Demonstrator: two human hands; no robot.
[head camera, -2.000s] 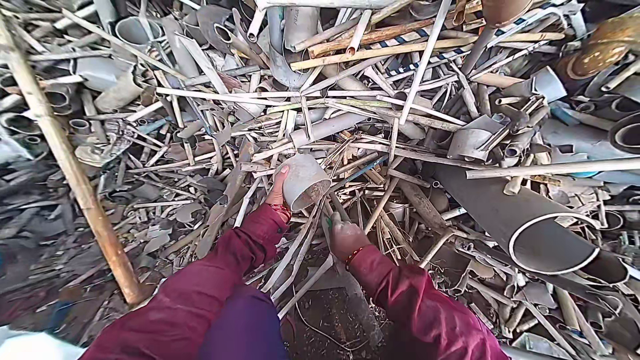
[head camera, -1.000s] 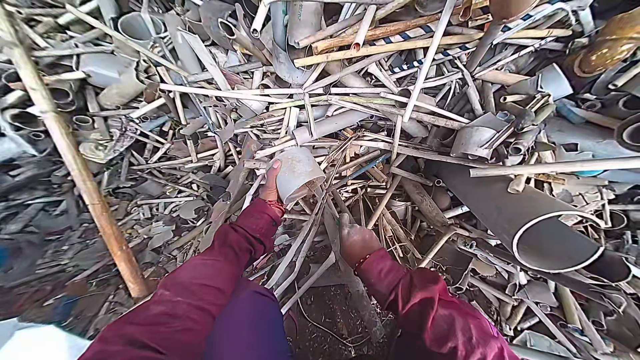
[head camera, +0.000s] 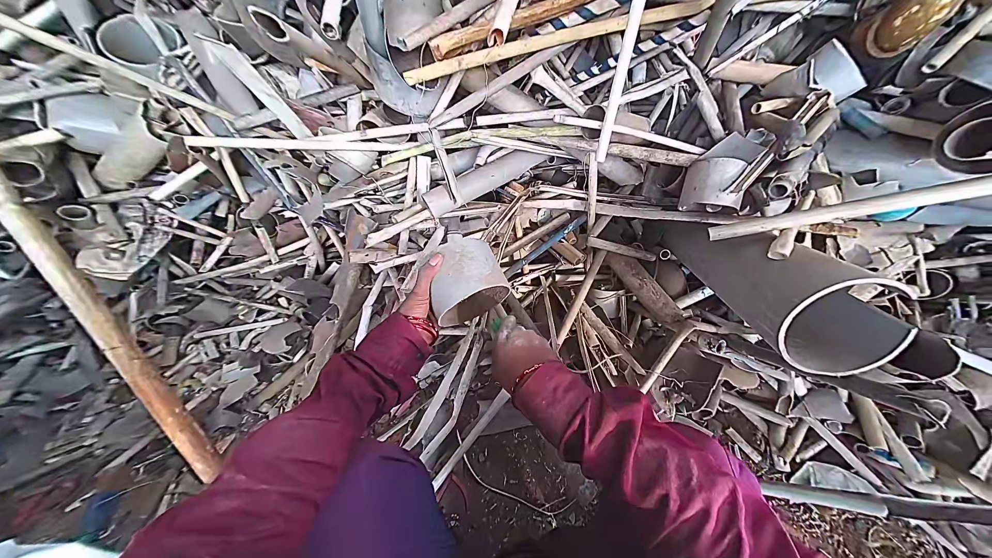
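Note:
My left hand (head camera: 424, 288) holds a short, wide piece of grey plastic pipe (head camera: 463, 273) by its left side; the open end tilts down to the right. Just below and right of that end is my right hand (head camera: 521, 353), closed on a small tool with a green handle (head camera: 496, 325). What kind of tool it is cannot be made out, as the hand and the pipe piece cover most of it. Thin cut strips and sticks lie under and around both hands.
Broken pipes and strips are heaped all around. A large grey pipe (head camera: 744, 287) lies at the right, a long pale pole (head camera: 860, 208) above it. A bamboo pole (head camera: 116, 341) slants down the left side. Bare soil (head camera: 523, 465) shows between the legs.
The pipe piece has turned in my left hand from one frame to another. My right hand was lower and farther from it a second ago and is now close to its lower edge.

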